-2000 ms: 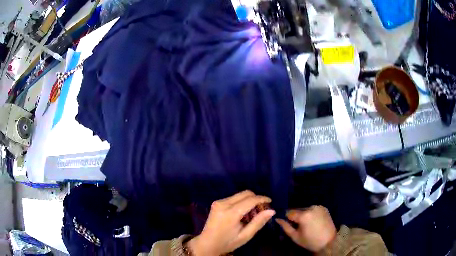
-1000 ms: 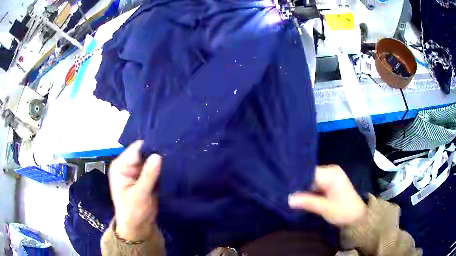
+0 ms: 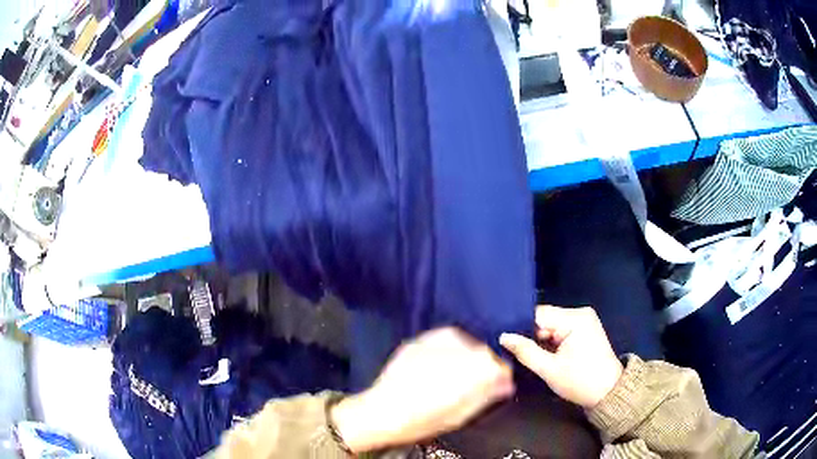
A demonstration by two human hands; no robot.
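Note:
A large navy knit garment panel [image 3: 313,161] covers the table in front of me and hangs over its front edge towards my lap. My right hand [image 3: 569,354] pinches the panel's lower right edge between thumb and fingers. My left hand [image 3: 439,385] is blurred and lies right beside it at the lower edge of the cloth. Its fingertips are turned away, so its grip is hidden.
A round brown bowl [image 3: 667,58] with black labels stands at the upper right. White label tape [image 3: 640,206] hangs over the blue table edge. Green-white striped cloth [image 3: 752,175] lies at the right. A navy pile [image 3: 170,385] and a blue basket [image 3: 67,323] are at lower left.
My left hand has moved from the left side of the cloth to beside my right hand. The panel's lower part has narrowed, uncovering the navy pile. The table appears higher in view.

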